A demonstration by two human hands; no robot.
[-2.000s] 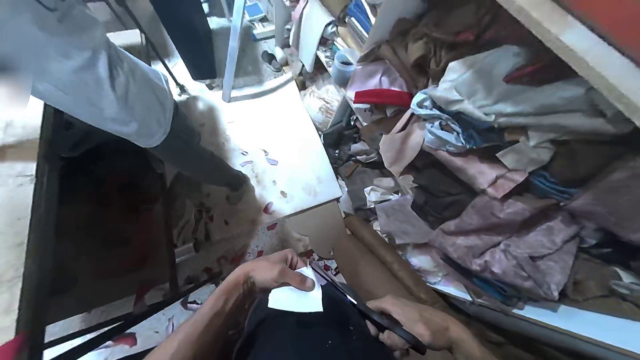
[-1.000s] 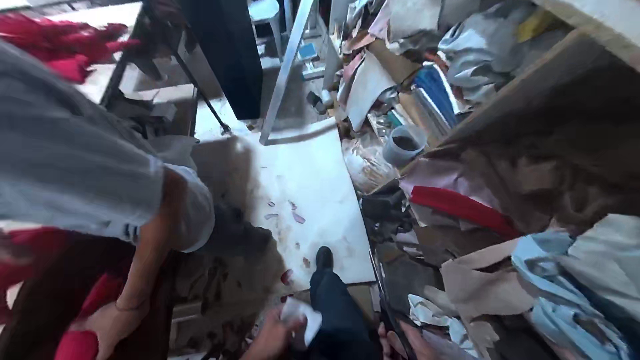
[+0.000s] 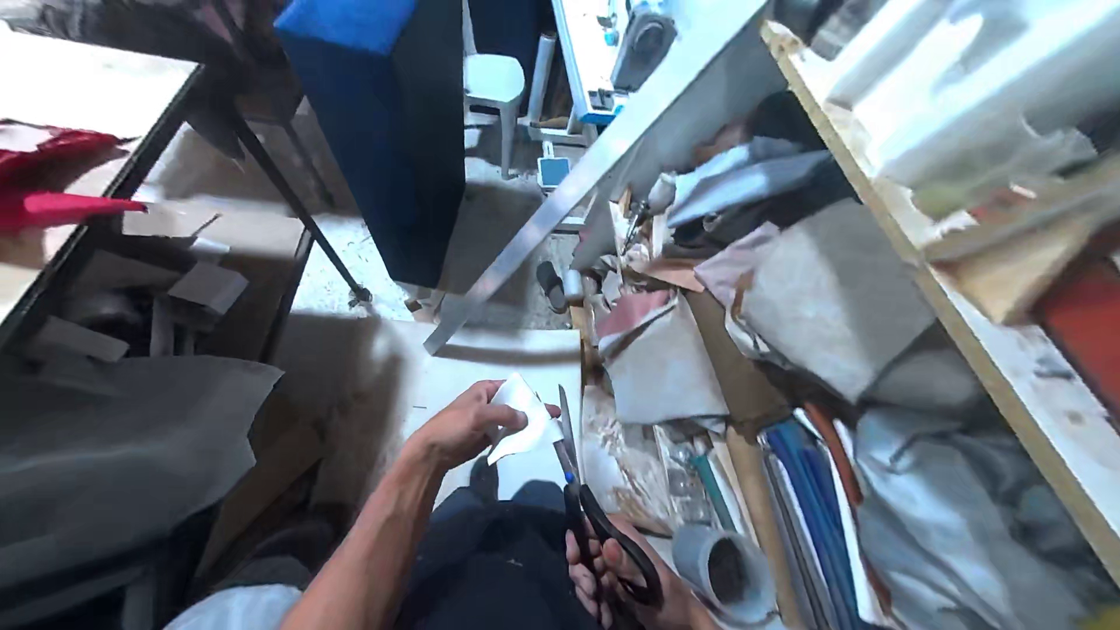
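My left hand (image 3: pixel 472 423) pinches a small white piece (image 3: pixel 523 422), paper or fabric, between thumb and fingers in front of my legs. To its right, my right hand (image 3: pixel 626 569) grips the black handles of a pair of scissors (image 3: pixel 575 477). The blades point away from me and are spread a little, close to the right edge of the white piece. Whether they touch it I cannot tell. Part of my right hand is hidden behind the handles.
Shelves with piled fabric (image 3: pixel 822 289) and rolls stand at the right, a grey bucket (image 3: pixel 722 564) below them. A metal bar (image 3: pixel 586 188) slants across ahead, beside a dark blue cabinet (image 3: pixel 411 114). At left is a table (image 3: pixel 166 83) with red fabric (image 3: pixel 52 188).
The view has swung upward and along the aisle. The other person's arm and torso, at left before, no longer show there. The white piece and the scissors' blades are now close together.
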